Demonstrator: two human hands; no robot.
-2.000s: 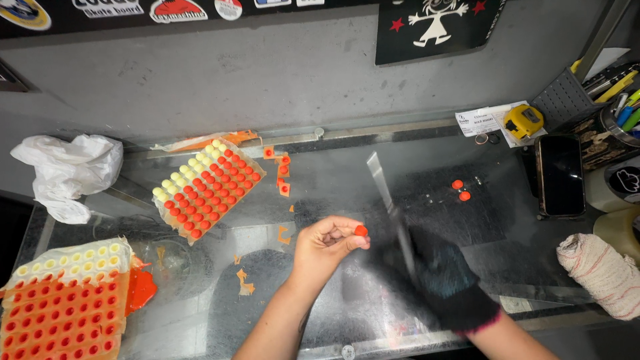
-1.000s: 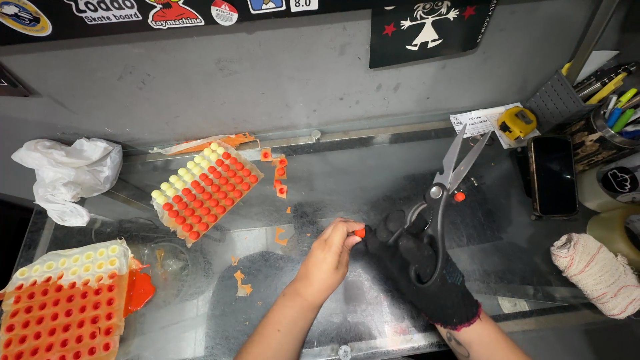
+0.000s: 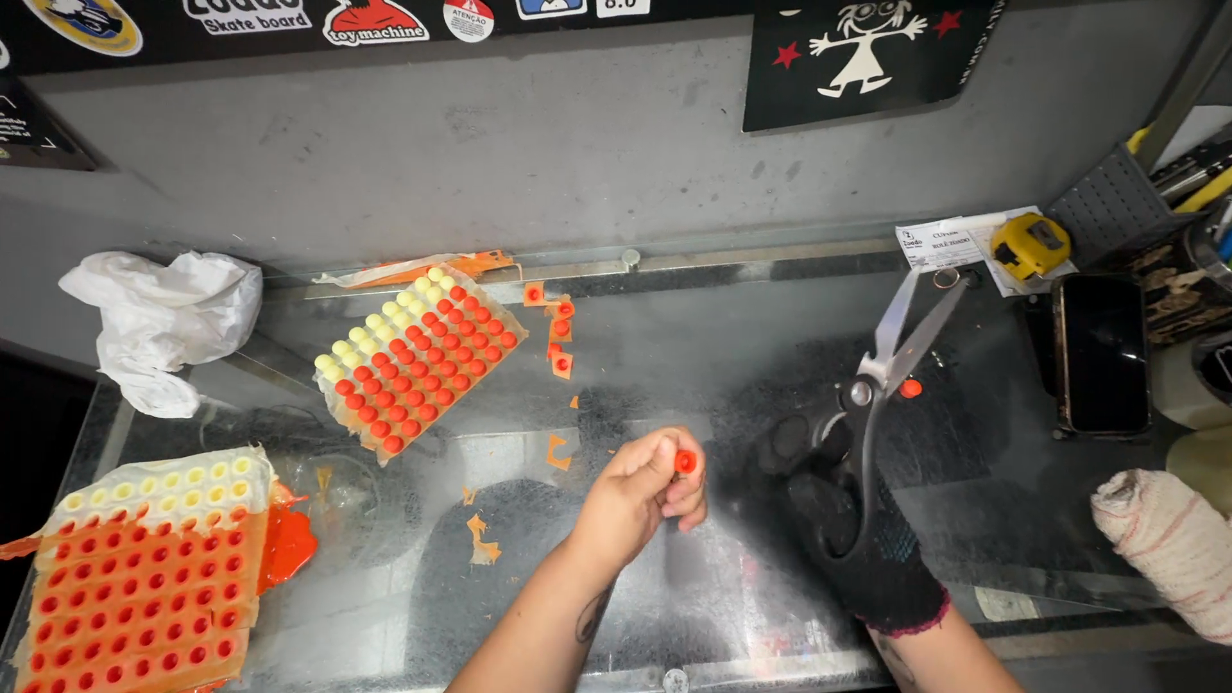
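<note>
Between thumb and fingers, my bare left hand (image 3: 647, 486) holds a small red rubbery cup (image 3: 685, 462) over the middle of the table. My right hand (image 3: 847, 510), in a black knit glove, grips a pair of metal scissors (image 3: 881, 380) by the handles, blades apart and pointing away from me. Beyond them a red cup-like piece (image 3: 911, 388) lies on the dark surface. Left of my hands lies a sheet of red and pale yellow domes (image 3: 423, 361). Several cut orange squares (image 3: 561, 327) with red centres lie beside it.
At the lower left, a larger sheet with hollows (image 3: 144, 577) rests by a red spill (image 3: 289, 544). Behind it is a crumpled white bag (image 3: 168, 318). On the right are a phone (image 3: 1100, 356), a yellow tape measure (image 3: 1030, 245), papers (image 3: 938, 245) and a rolled cloth (image 3: 1169, 549).
The scissors have swung upright in my gloved hand, which has drawn away from my left hand since one second ago. The red cup stays in my left fingers, its hollow now facing the camera.
</note>
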